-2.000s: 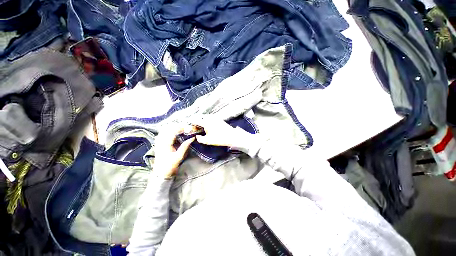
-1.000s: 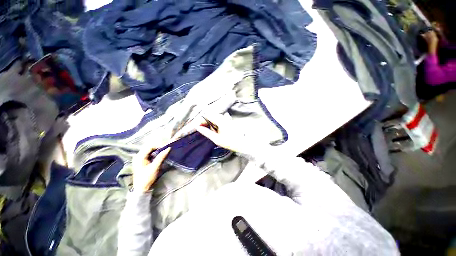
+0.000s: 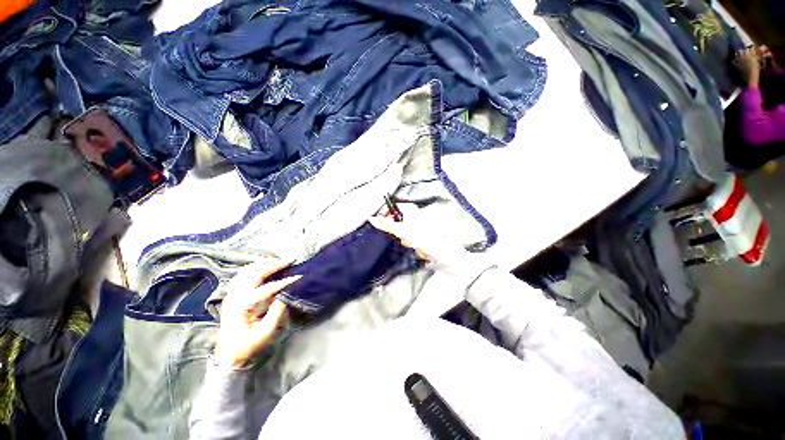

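A denim garment, pale grey-green inside with navy edges (image 3: 185,365), lies in front of me. A dark navy patch (image 3: 349,265) on it is spread between my hands. My left hand (image 3: 250,322) is at the patch's left end, its fingertips pinching the cloth edge. My right hand (image 3: 404,236) is at the patch's upper right. A small dark tool (image 3: 392,206), perhaps thread snips, sticks up from its fingertips; its shape is unclear. Whether the right fingers also grip cloth is hidden.
A blue denim pile (image 3: 344,77) lies at the far side of the white table (image 3: 564,185). A phone (image 3: 112,153) and grey-black garments (image 3: 43,223) are at left. Garments hang over the right edge (image 3: 663,129). A person's purple sleeve (image 3: 762,116) and a red-and-white striped object (image 3: 736,219) are at right.
My hands were close together and have moved apart, opening out the navy patch. The dark tool now stands clear above my right fingertips. The view has shifted, bringing the person at right into sight.
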